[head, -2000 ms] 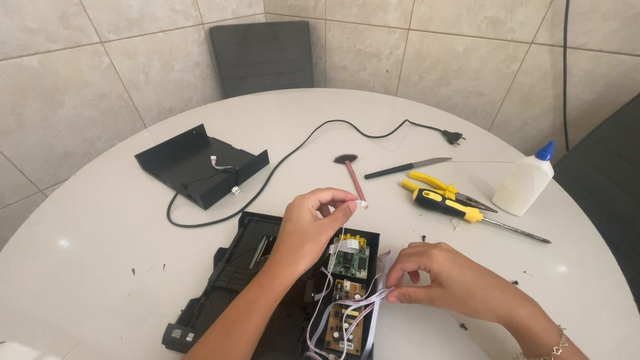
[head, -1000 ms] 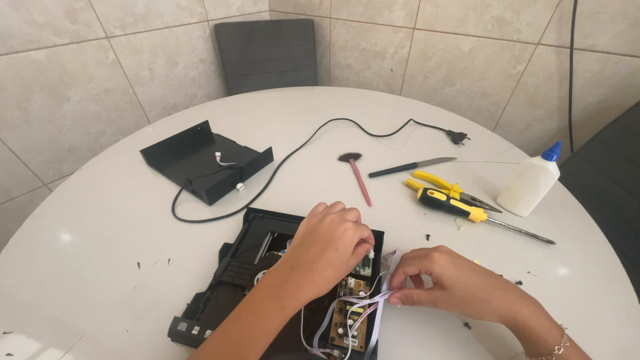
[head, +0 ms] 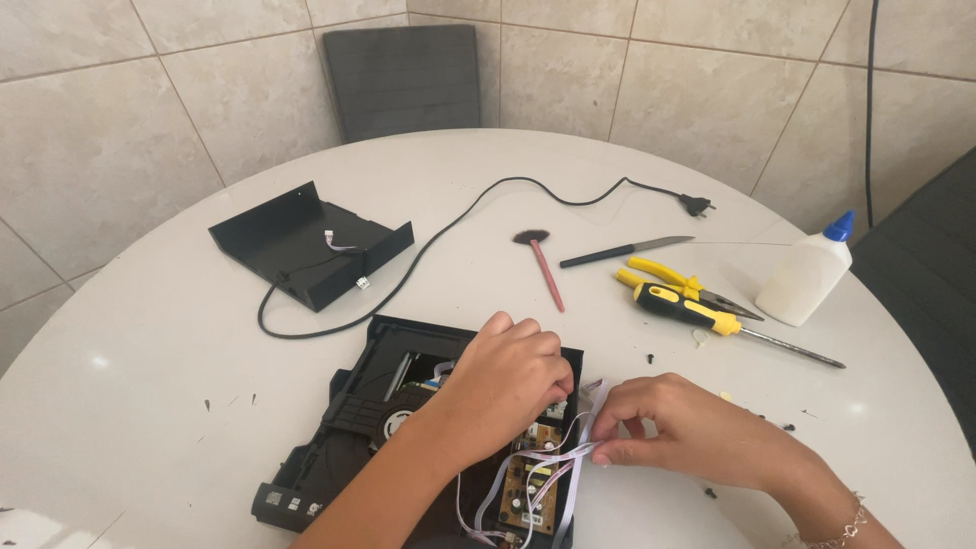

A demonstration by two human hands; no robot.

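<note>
A black disc player chassis (head: 358, 427) lies uncovered at the lower middle, its brown circuit board (head: 526, 488) and several pale ribbon cables (head: 488, 499) showing. Over the chassis's upper right part is my left hand (head: 507, 381), fingers curled down; what its fingertips touch is hidden behind the hand. My right hand (head: 648, 427) pinches the bundle of white and pale purple cables beside the right wall of the chassis.
Behind the chassis lie a black metal cover (head: 313, 248), a power cord (head: 427, 259) and a pink-handled brush (head: 547, 274). Farther right are a knife (head: 625, 250), yellow pliers (head: 686, 286), a screwdriver (head: 732, 324), a white bottle (head: 804, 278) and loose screws (head: 789, 428).
My left hand, which held up a small white connector two seconds ago, has moved down over the chassis's upper right part. My right hand stays at the cables.
</note>
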